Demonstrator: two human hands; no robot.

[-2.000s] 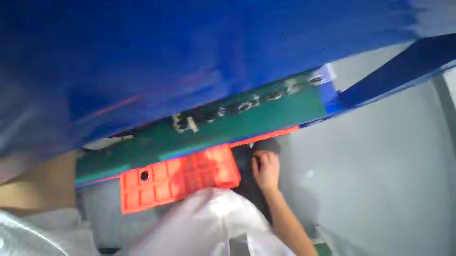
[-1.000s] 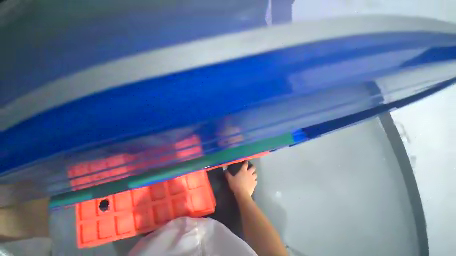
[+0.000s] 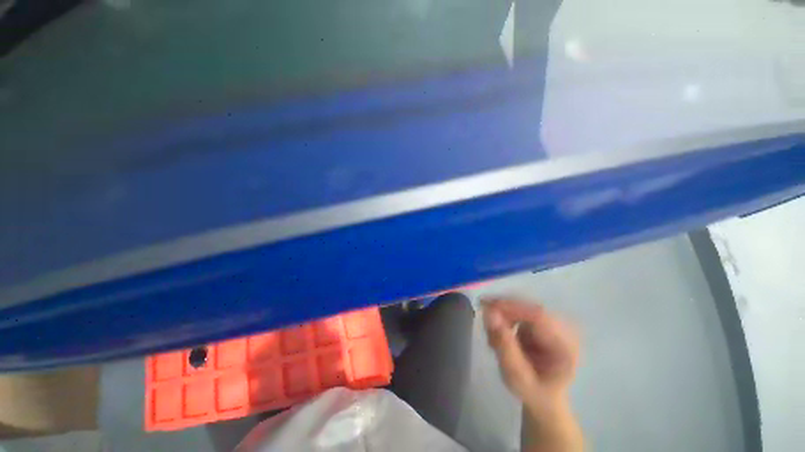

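Note:
An orange-red compartment tray [image 3: 231, 393] lies at the lower left, below the shelf edge. One small round dark unit [image 3: 198, 357] sits in a back-row pocket near its left end. The other pockets that show hold no unit. My right hand [image 3: 534, 349] is blurred, to the right of the tray and apart from it, with its fingers curled and the thumb near them. Whether it holds something cannot be told. My left hand is not in view.
A thick glossy blue shelf edge [image 3: 379, 265] crosses the view and hides what lies behind it. My dark-clothed knee [image 3: 437, 353] is between the tray and my right hand. A tan surface [image 3: 48, 402] is at the lower left. Grey floor [image 3: 635, 353] lies to the right.
My right hand has moved right, away from the tray and shelf edge. The blue edge now hides the green mat and the red trays behind it. The unit is still in its pocket.

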